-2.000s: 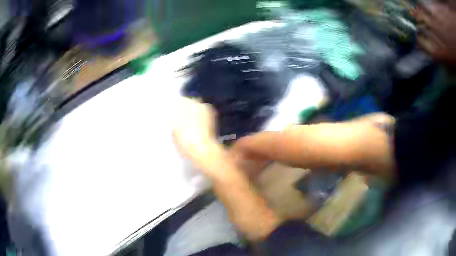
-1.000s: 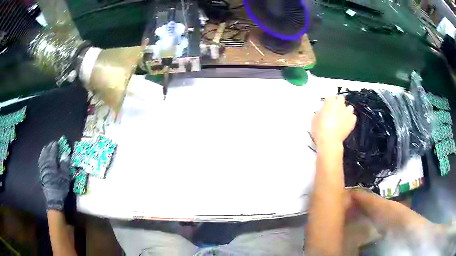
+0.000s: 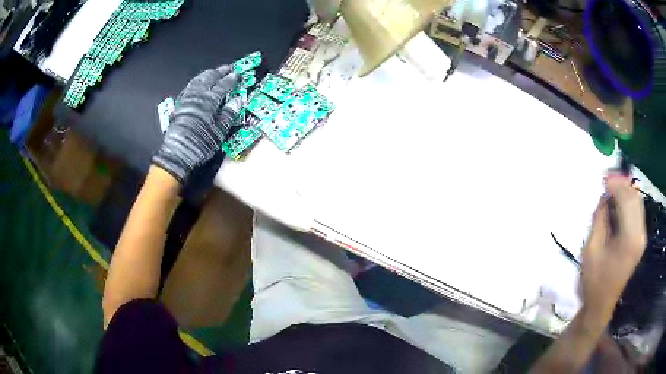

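Observation:
My left hand [image 3: 201, 117], in a mottled grey glove, is at the left edge of the white sheet. Its fingers curl against small green circuit boards [image 3: 292, 117] lying in a loose pile; whether they grip one is unclear. My bare right hand [image 3: 617, 234] is at the far right, closed on a black DC cable [image 3: 623, 159], whose dark end sticks up past the fingers. Another thin black cable [image 3: 564, 247] lies on the white sheet [image 3: 438, 175] beside this hand. The black cable pile [image 3: 653, 245] is partly hidden behind the hand.
A tan funnel duct [image 3: 387, 29] hangs at top centre, with a dark slim tip [image 3: 454, 64] right of it. A purple-rimmed fan [image 3: 621, 47] stands top right. Rows of green boards [image 3: 120, 40] lie on the black surface [image 3: 226, 33] top left. Another person's arm seems to show at bottom right.
The view has swung left, so the boards and gloved hand appear nearer. My right hand, earlier at the cable pile, now holds a cable up at the pile's left side.

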